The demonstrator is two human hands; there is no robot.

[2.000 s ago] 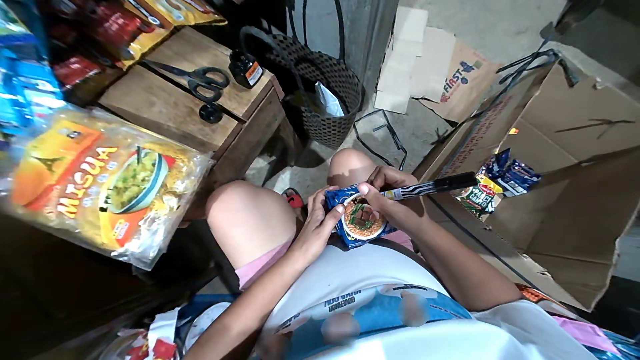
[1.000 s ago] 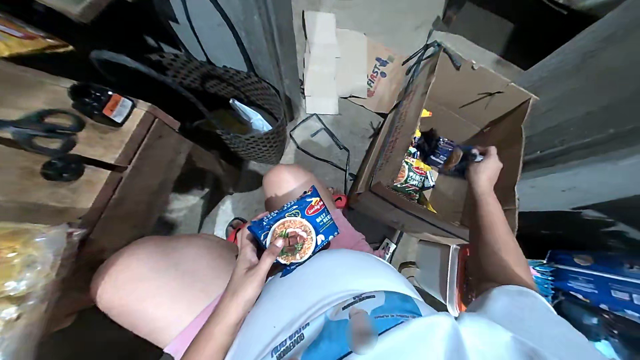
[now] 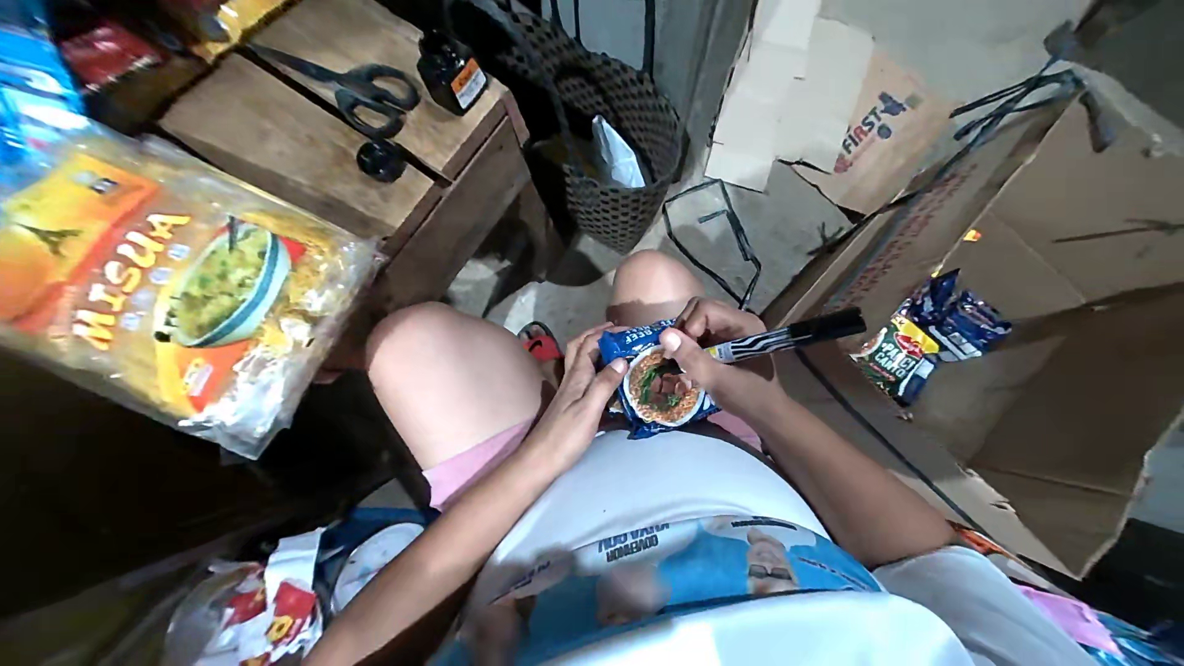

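Note:
A blue instant noodle packet [image 3: 664,387] with a picture of a noodle bowl lies over my lap, between both hands. My left hand [image 3: 585,381] grips its left side, thumb on the front. Against its upper right edge is my right hand [image 3: 726,356], which also holds a black marker pen [image 3: 786,338] pointing to the right. The pen's other end is hidden by the fingers. More noodle packets, a green one [image 3: 895,363] and a dark blue one [image 3: 967,324], lie inside the open cardboard box at the right.
The cardboard box [image 3: 1045,407] stands close to my right arm. At the left, a wooden table [image 3: 305,148] bears scissors [image 3: 370,97], an ink bottle [image 3: 453,74] and a clear pack of misua noodles [image 3: 176,287]. A woven basket [image 3: 615,208] and flattened cardboard [image 3: 832,102] are beyond my knees.
One second ago my right hand was inside the box at a dark blue packet; it is now back at the packet in my left hand, holding the marker. The view has swung left.

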